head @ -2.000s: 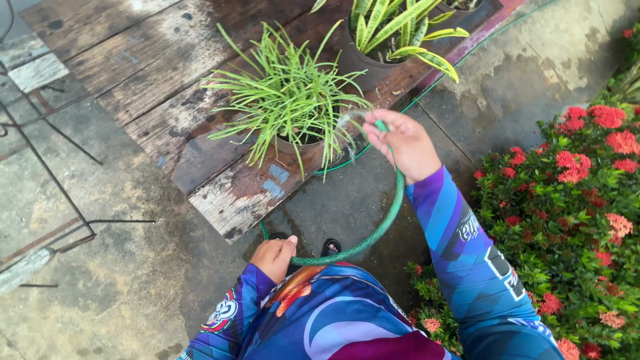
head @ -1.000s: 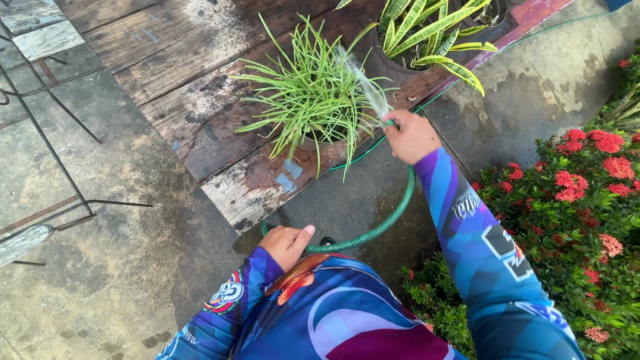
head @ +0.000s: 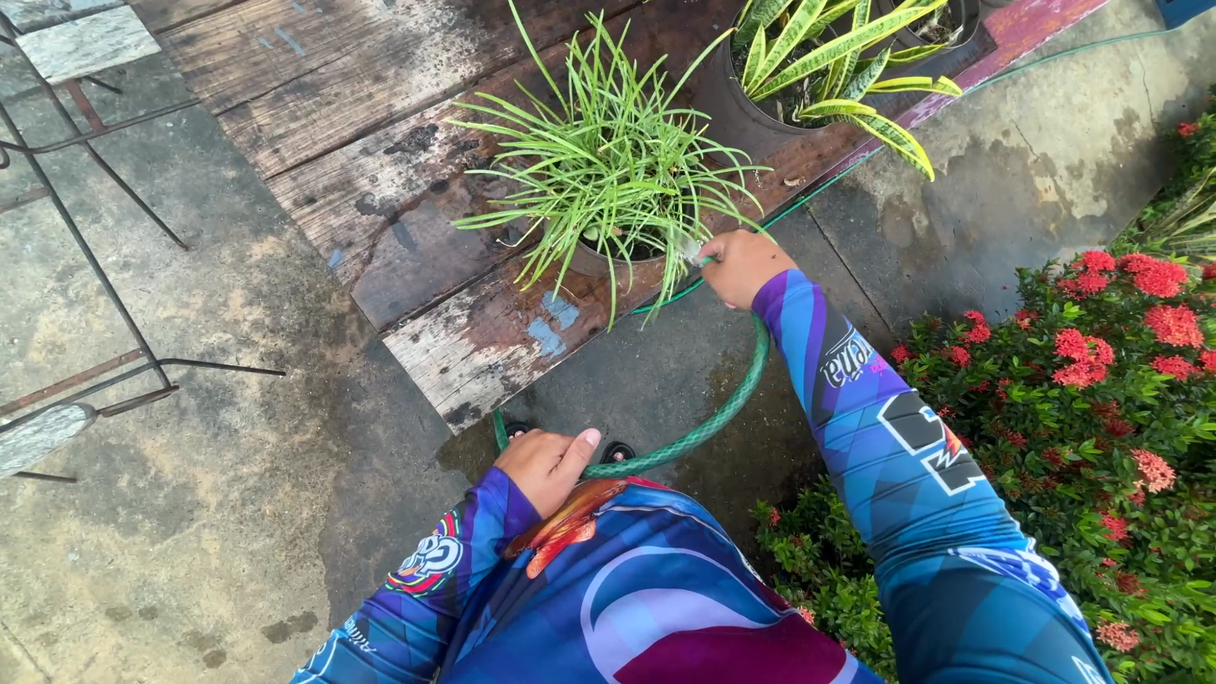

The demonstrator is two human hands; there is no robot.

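Note:
A green garden hose [head: 708, 432] loops between my two hands. My right hand [head: 746, 268] is closed around its end, close beside the pot rim of a grassy green potted plant [head: 617, 157], and water comes out among the lower leaves. My left hand [head: 549, 465] grips the hose lower down, near my waist, with the thumb on top. The plant's pot is mostly hidden by leaves. It stands at the edge of a weathered wooden plank platform [head: 456, 366]. Behind it, to the right, is a potted snake plant [head: 836, 57].
A red-flowered bush [head: 1073, 418] fills the right side. Metal-framed furniture [head: 104, 275] stands at the left on the stained concrete floor [head: 237, 427]. A thinner green hose [head: 817, 190] runs along the platform's edge. My feet are partly visible below the planks.
My right hand has brought the hose end down to the pot's near rim; a second ago water sprayed up over the leaves. My left hand still holds the hose near my waist.

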